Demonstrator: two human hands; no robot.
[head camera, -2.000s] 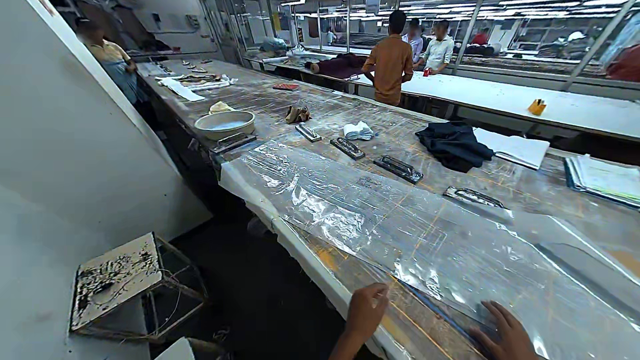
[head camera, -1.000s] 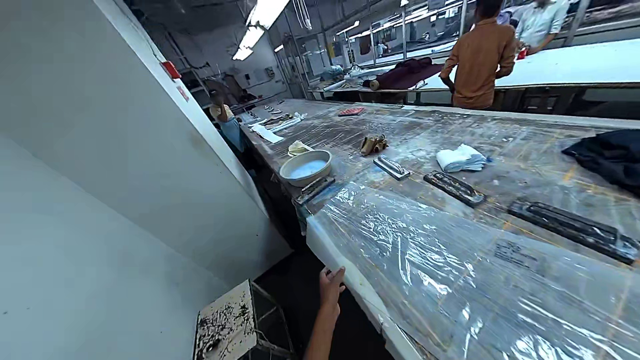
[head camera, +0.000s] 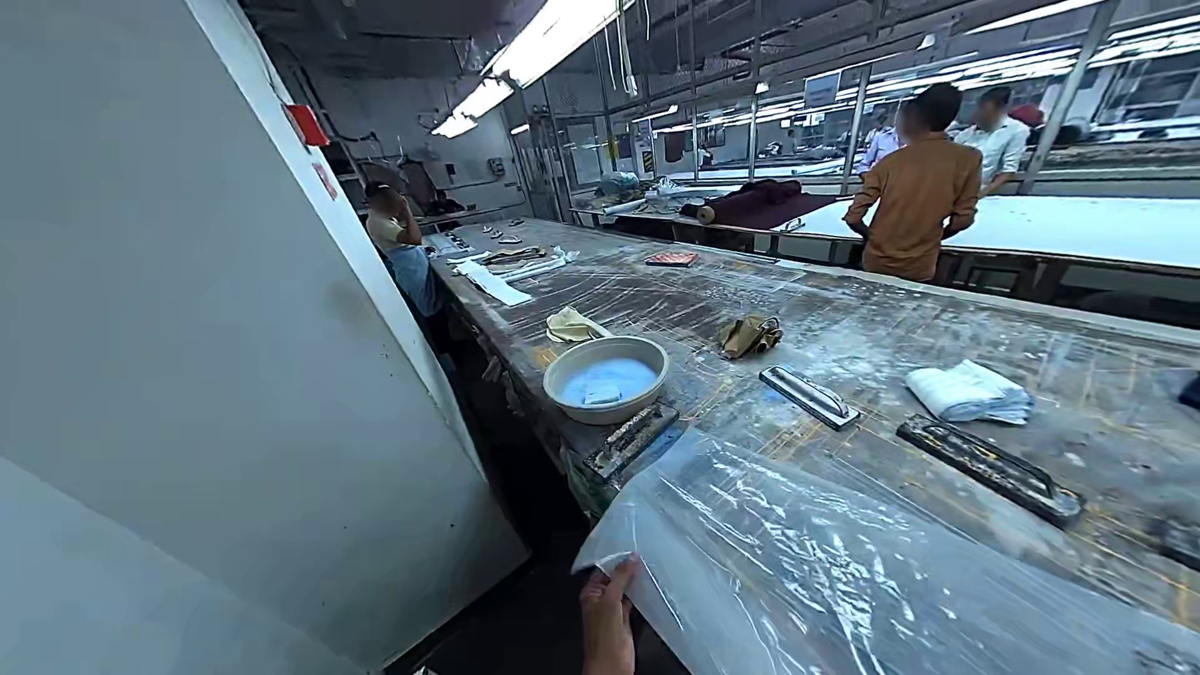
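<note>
My left hand (head camera: 609, 614) pinches the near left edge of a clear plastic sheet (head camera: 797, 562) at the bottom of the view, and that edge is lifted off the table's side. The sheet lies across the worktable (head camera: 844, 319) toward the lower right. Just beyond its far left corner, a black block with a handle (head camera: 633, 441) sits beside a round basin (head camera: 607, 380) of bluish-white contents. Another handled block (head camera: 808, 396) with a pale top and a longer dark one (head camera: 989, 469) lie past the sheet. My right hand is out of view.
A folded white cloth (head camera: 970, 392), a brown crumpled piece (head camera: 750, 336) and a cream cloth (head camera: 574, 325) lie on the table. A wall (head camera: 234, 328) rises close at the left. One person (head camera: 398, 239) stands at the table's far left side, another (head camera: 919, 187) beyond it.
My left hand has taken hold of the sheet's edge and lifted it. My right hand, on the sheet two seconds ago, has left the view. The view has swung left.
</note>
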